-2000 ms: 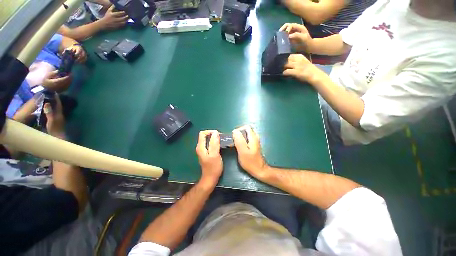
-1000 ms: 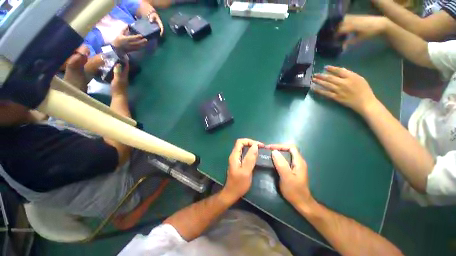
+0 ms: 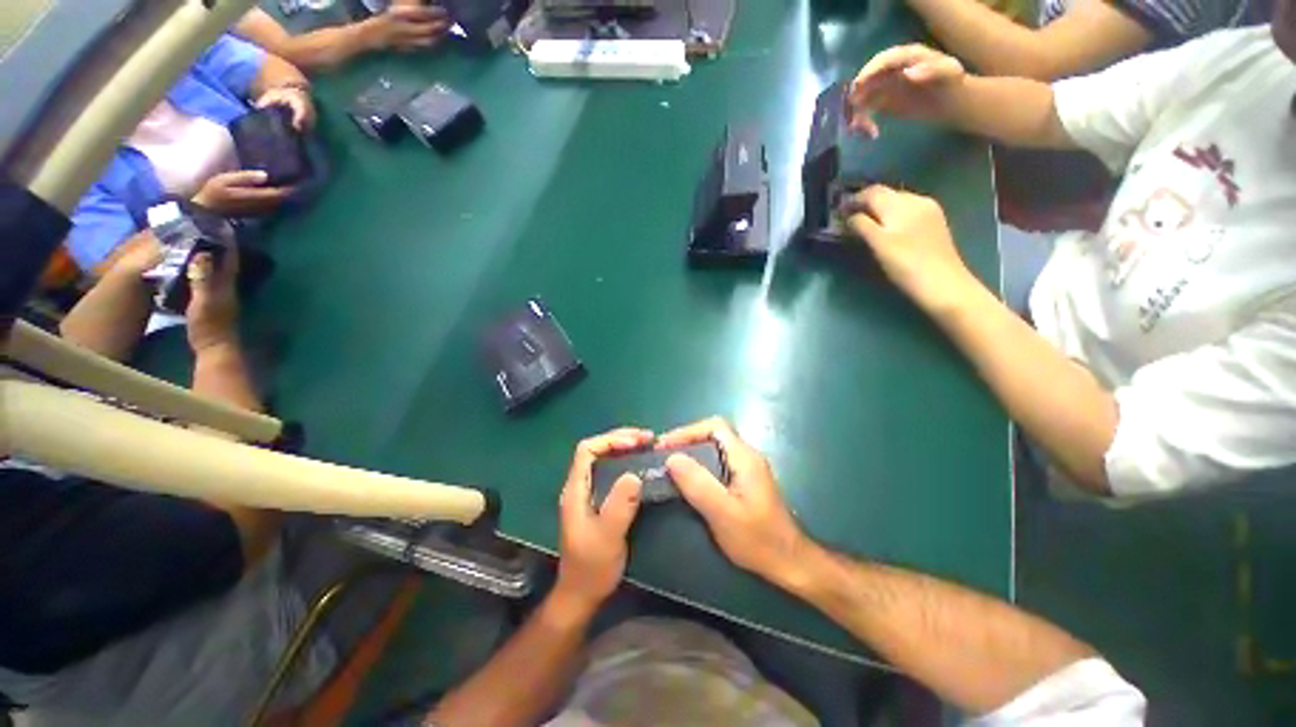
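A black retail box (image 3: 657, 477) with small pale print is held just above the green table near its front edge. My left hand (image 3: 597, 514) holds its left end, with the thumb on the printed face. My right hand (image 3: 728, 497) holds its right end, thumb also on that face and fingers around the far side. The box looks closed. A waiting box (image 3: 532, 355), black with pale print, lies on the table ahead and to the left of my hands.
Two black boxes stand open at the right, one alone (image 3: 732, 206) and one at a neighbour's hands (image 3: 910, 234). Two closed boxes (image 3: 442, 117) lie at the far left. A white bar (image 3: 608, 58) is at the far end. A cream tube (image 3: 256, 469) juts in from the left.
The view has shifted. Both hands still hold the box, with thumbs now on its face. The neighbour at the right has set one open box down and handles another.
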